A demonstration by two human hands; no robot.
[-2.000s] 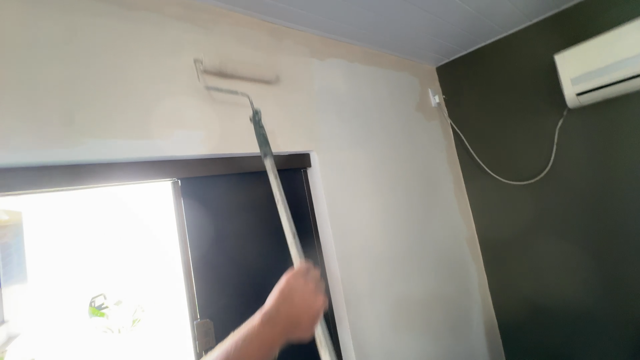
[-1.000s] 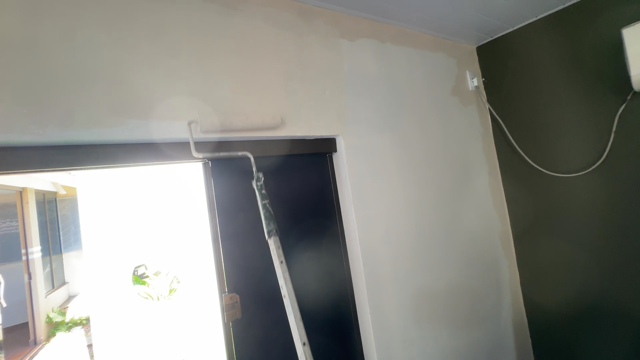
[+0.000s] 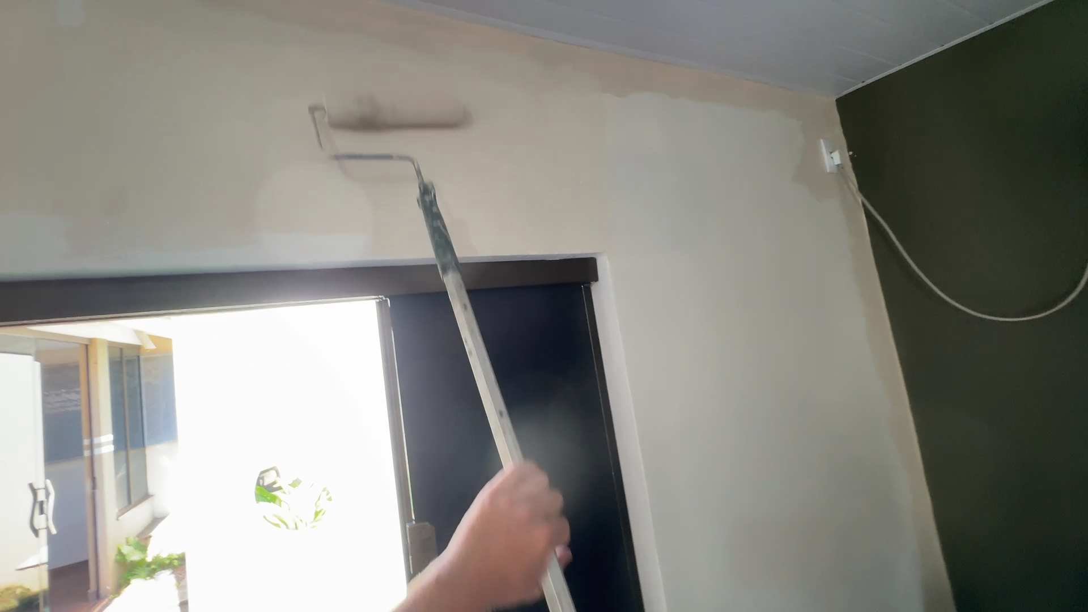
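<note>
My left hand (image 3: 514, 531), its forearm rising from the bottom edge, is closed around the pale extension pole (image 3: 484, 374) of a paint roller. The pole leans up and to the left in front of the dark door panel. At its top are a dark, paint-marked handle (image 3: 438, 229) and a bent metal roller frame (image 3: 374, 157). The blurred roller sleeve (image 3: 398, 116) is at the beige wall (image 3: 527, 170) above the door; whether it touches is hard to tell. Below the hand the pole runs out of view. My right hand is out of view.
A dark door header (image 3: 297, 285) crosses below the roller, with a bright glass opening and a dark door panel (image 3: 544, 365) under it. The sloping ceiling (image 3: 680, 34) is above. At right, a white cable (image 3: 943, 297) hangs from a wall outlet (image 3: 829, 156) across the dark green wall (image 3: 1003, 425).
The roller has moved up the wall from just above the door header, where it was one second ago. My left hand, out of view then, is back in view on the pole.
</note>
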